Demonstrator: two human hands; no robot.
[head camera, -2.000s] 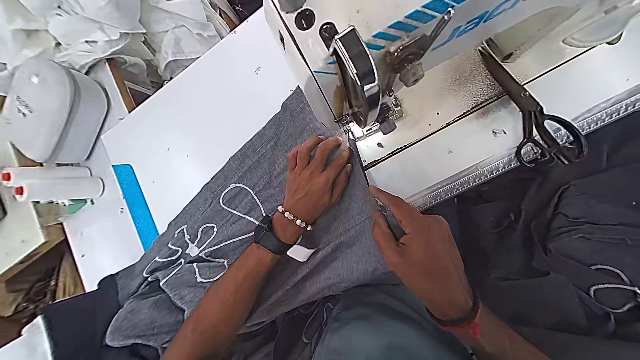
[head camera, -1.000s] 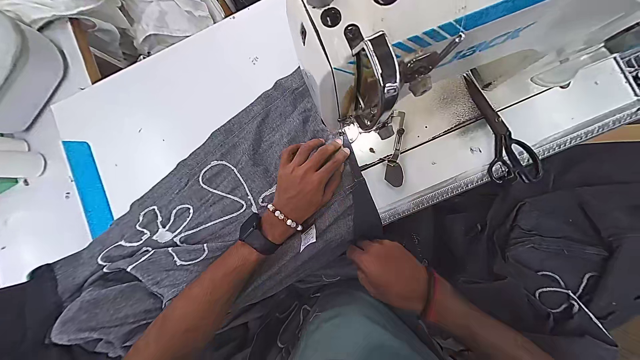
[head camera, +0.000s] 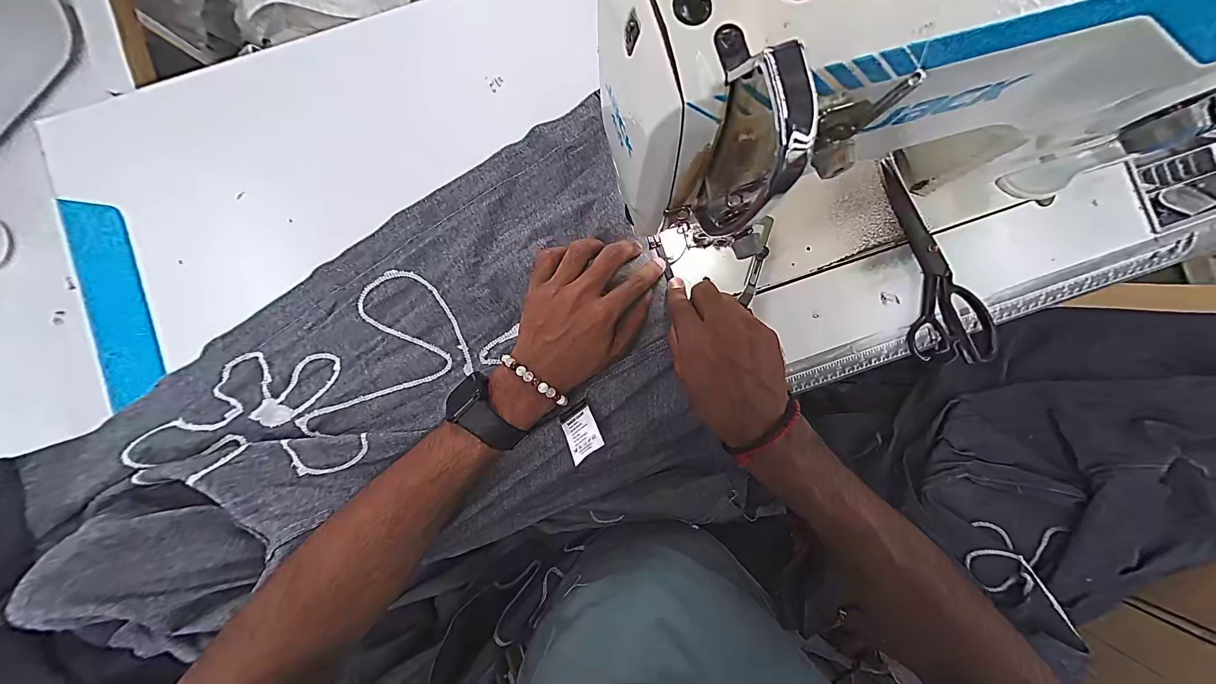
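Grey fabric with white floral embroidery (head camera: 399, 313) lies across the bed of a Jack sewing machine (head camera: 646, 114), its edge at the presser foot (head camera: 665, 249). My left hand (head camera: 584, 309) presses flat on the fabric, fingertips just left of the foot. Close beside it, my right hand (head camera: 722, 356) pinches the fabric's edge just in front of the foot between thumb and finger. A white care label (head camera: 581, 435) sticks out below my left wrist. The needle is too small to make out.
Black-handled scissors (head camera: 940, 285) lie on the machine bed at the right, over a measuring tape strip (head camera: 1073, 293) along the front edge. More dark embroidered fabric (head camera: 1007, 456) is heaped at the lower right. White cloth (head camera: 304, 19) sits beyond the table.
My right hand has moved up to the presser foot; a second ago it held the dark edge strip lower down. Two seconds ago it held a dark slim tool, not visible now.
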